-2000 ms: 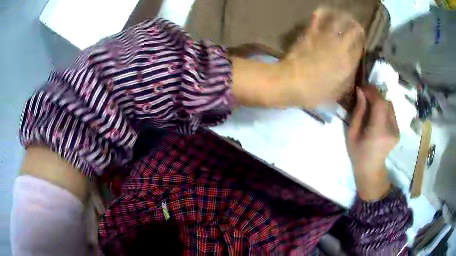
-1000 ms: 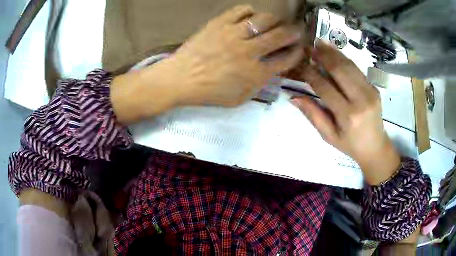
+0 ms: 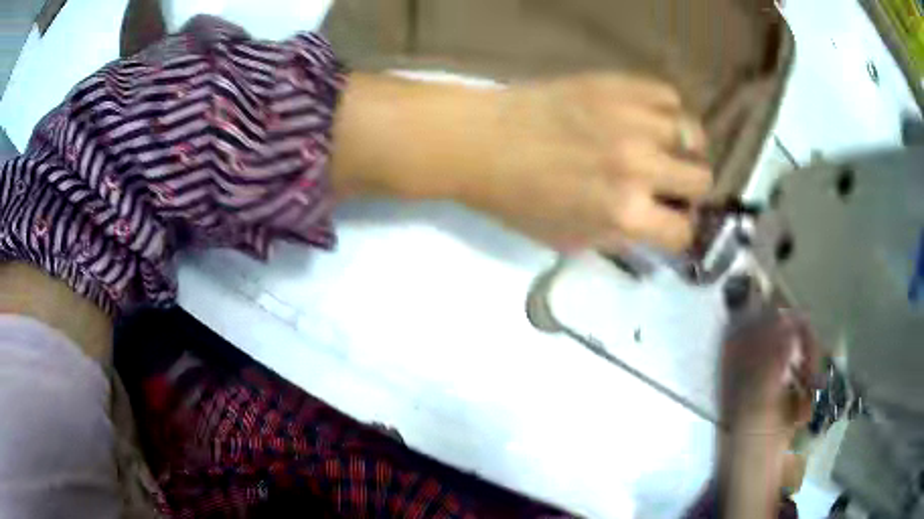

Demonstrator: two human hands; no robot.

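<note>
The brown ribbed fabric panel (image 3: 486,35) lies at the top of the view, with folded layers at its right edge. My left hand (image 3: 598,162) lies on the panel's near edge, fingers bent and close to the needle area. Its fingertips are blurred, and I cannot tell whether they pinch the cloth. My right hand (image 3: 765,385) is strongly blurred beside the machine head at the lower right. I cannot tell whether it holds anything. The presser foot area (image 3: 724,248) shows as shiny metal just right of my left fingertips.
The grey sewing machine head (image 3: 861,243) fills the right side. The white machine table (image 3: 405,314) has a rounded metal slide cover (image 3: 544,304) and a seam line. Checked clothing (image 3: 304,446) lies below the table's front edge. A brown strip (image 3: 142,25) shows at the upper left.
My left hand and the brown panel now reach the needle area. My right hand has come away from the left and sits beside the machine head. The camera view has also shifted.
</note>
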